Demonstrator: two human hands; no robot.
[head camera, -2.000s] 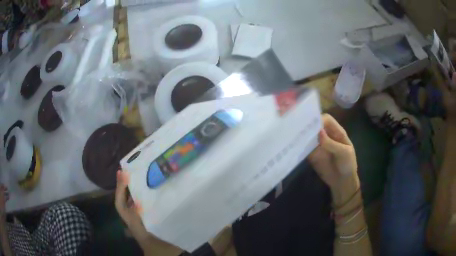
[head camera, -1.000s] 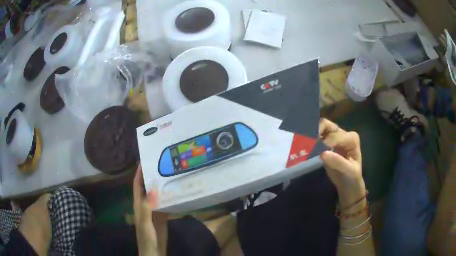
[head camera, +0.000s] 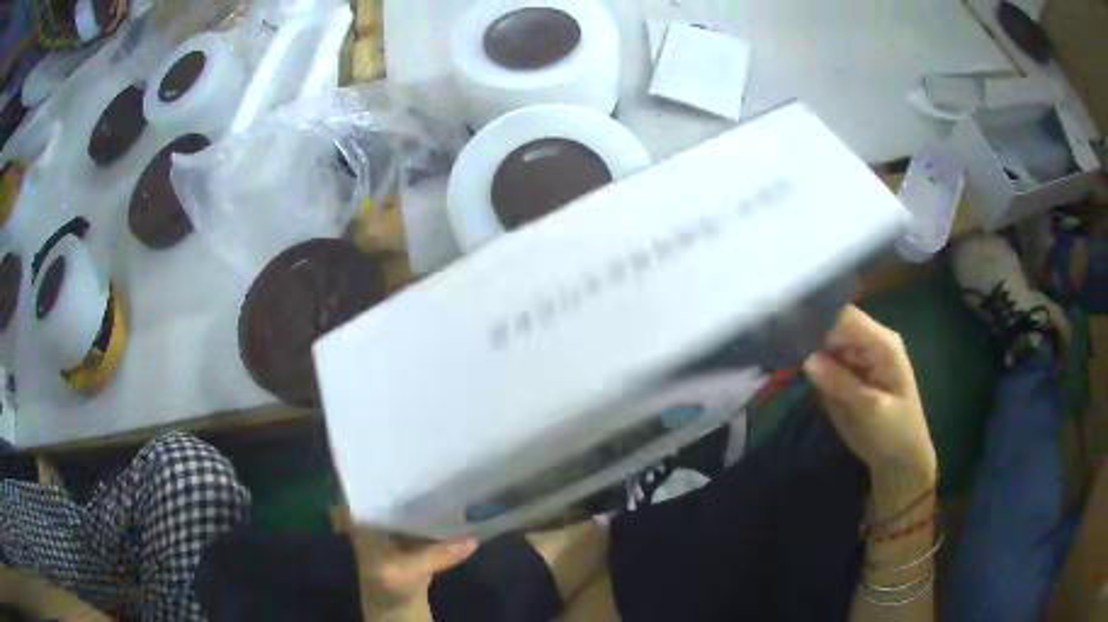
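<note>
A long white carton (head camera: 608, 304) is held over my lap, tilted up to the right. Its long white side with a row of blurred grey printing faces me. The printed face with red and blue parts is turned down and seen at a steep angle. My left hand (head camera: 407, 561) grips the lower left end, with its fingers partly hidden by the carton. My right hand (head camera: 865, 377) holds the lower right corner between thumb and fingers.
White drum bodies with dark discs (head camera: 480, 182) stand behind the carton. A dark brown base (head camera: 304, 318) and crumpled plastic bag (head camera: 273, 182) lie left. A gold base (head camera: 103, 346) is at far left. An open box (head camera: 1027, 164) and white oval part (head camera: 931, 204) are right. Neighbours' legs (head camera: 182, 498) flank me.
The carton has rotated in my hands: its printed front faced me, and now its long side does. My left hand has moved lower, under the left end.
</note>
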